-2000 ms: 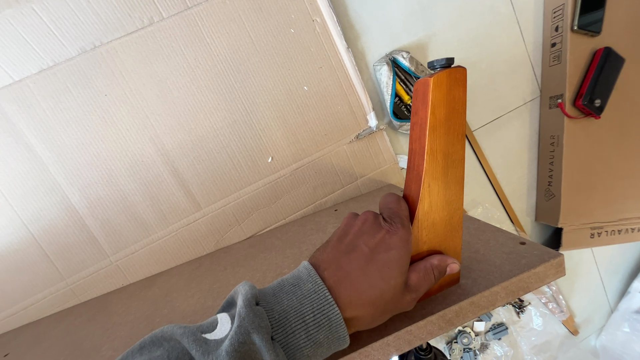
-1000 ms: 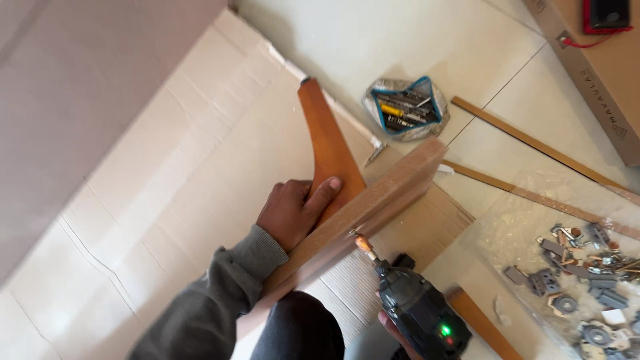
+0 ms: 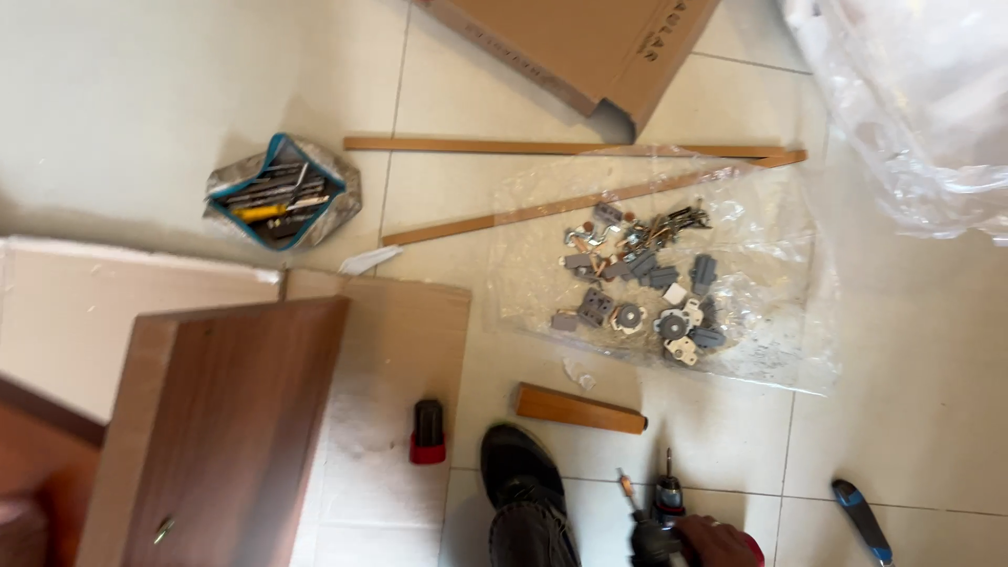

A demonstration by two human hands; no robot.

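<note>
My right hand (image 3: 713,542), at the bottom edge, is closed around the rear of a black power driver (image 3: 655,542) with a copper-coloured bit holder. A second power drill (image 3: 669,498) lies beside it, its bit pointing up the view. A blurred brown shape at the lower left edge may be part of my left hand; I cannot tell. The reddish-brown wooden board (image 3: 236,394) stands tilted at the left, a brass-coloured screw (image 3: 164,530) sticking out of its face. A tapered wooden furniture leg (image 3: 581,408) lies on the floor near my shoe.
Hardware (image 3: 646,276) lies on a clear plastic sheet (image 3: 756,346). Two wooden strips (image 3: 480,146) and a tool pouch (image 3: 346,185) are above. A black-and-red battery pack (image 3: 428,433) rests on flat cardboard (image 3: 394,354). A utility knife (image 3: 861,520) lies right, a cardboard box (image 3: 583,47) at top.
The view has swung right and down toward the floor. The driver in my right hand has moved away from the board, where its bit was close to the board one second ago.
</note>
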